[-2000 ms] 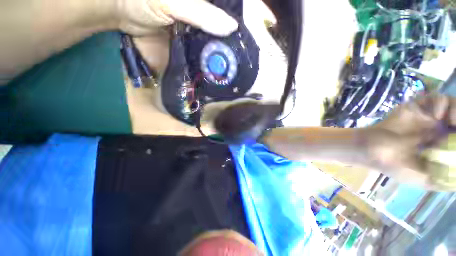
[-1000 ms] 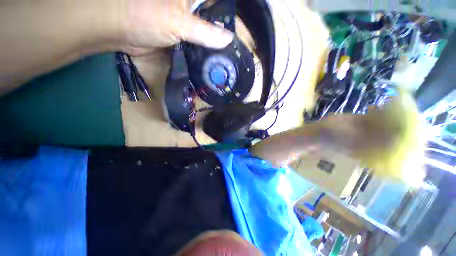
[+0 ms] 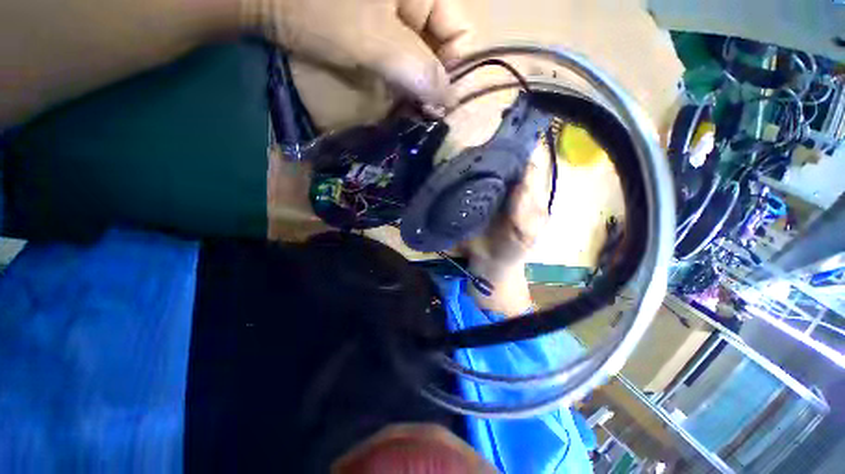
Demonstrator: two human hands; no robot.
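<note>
The headset's opened earcup housing (image 3: 366,180) shows a green board and tangled coloured wires. My left hand (image 3: 371,51) is closed on its upper edge. The black speaker baffle (image 3: 463,205) is tilted beside it, its holed outer face showing. My right hand (image 3: 514,227) is behind and beside the baffle, partly hidden by it. A yellow glue bottle (image 3: 580,145) shows at its fingers; its nozzle is not visible. The silvery headband frame (image 3: 660,204) and black strap (image 3: 639,185) arch to the right. The other cup is dark against my front.
Black cable plugs (image 3: 289,116) lie left of the earcup, by the green bench top (image 3: 139,157). The brown cardboard sheet (image 3: 593,42) lies under the work. A headset heap (image 3: 723,176) with cables is at the right, and shelving (image 3: 732,361) is at the lower right.
My right hand has come back from the far right with the yellow bottle. The headset is turned, its headband swung lower and right. The baffle's driver side no longer shows; its holed face does.
</note>
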